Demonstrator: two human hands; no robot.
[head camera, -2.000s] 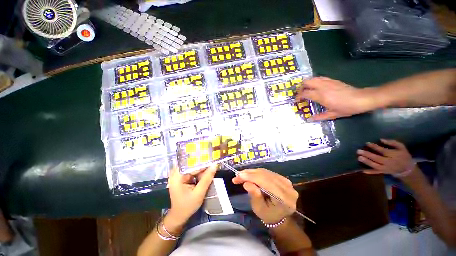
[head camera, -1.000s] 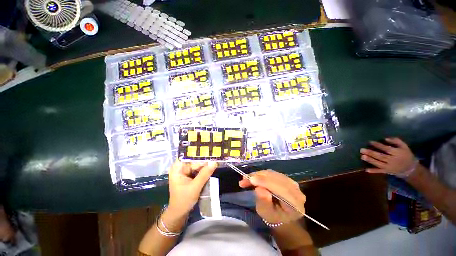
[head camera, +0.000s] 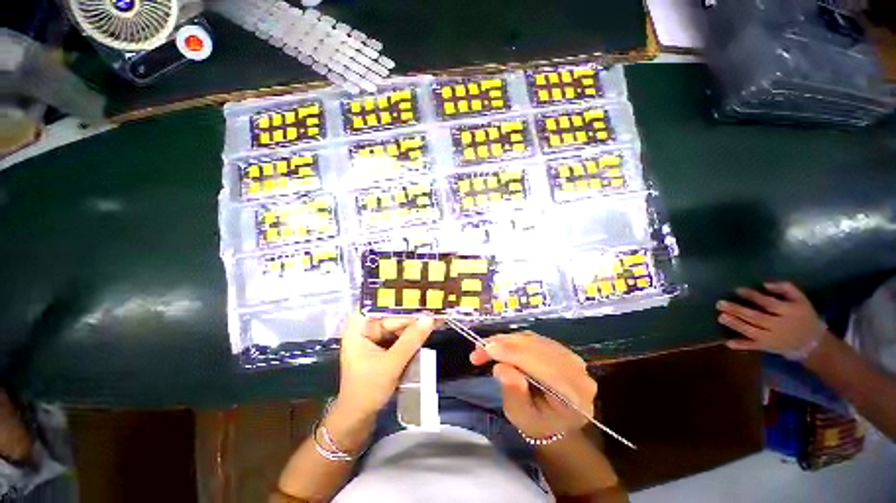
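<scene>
My left hand (head camera: 378, 368) holds a dark circuit board (head camera: 427, 282) with yellow pads by its lower edge, above the clear blister tray (head camera: 285, 329). A white-edged adhesive sheet (head camera: 420, 391) hangs below the fingers of this hand. My right hand (head camera: 542, 383) holds thin silver tweezers (head camera: 580, 411) like a pen; their tip is at the board's lower edge. Whether the tip holds a piece cannot be told. The tray lies on the green bench with boards in many pockets; glare hides some of them.
Another person's hand (head camera: 773, 319) rests on the bench edge at right. A fan (head camera: 126, 15) and white strips (head camera: 314, 44) lie behind the tray. Stacked clear trays (head camera: 796, 69) are at upper right. A dark opening (head camera: 678, 413) is below the bench edge.
The other person's reaching arm has left the tray, and the board it touched at right is gone from its pocket. My held board has turned flatter towards the camera. The view has shifted slightly.
</scene>
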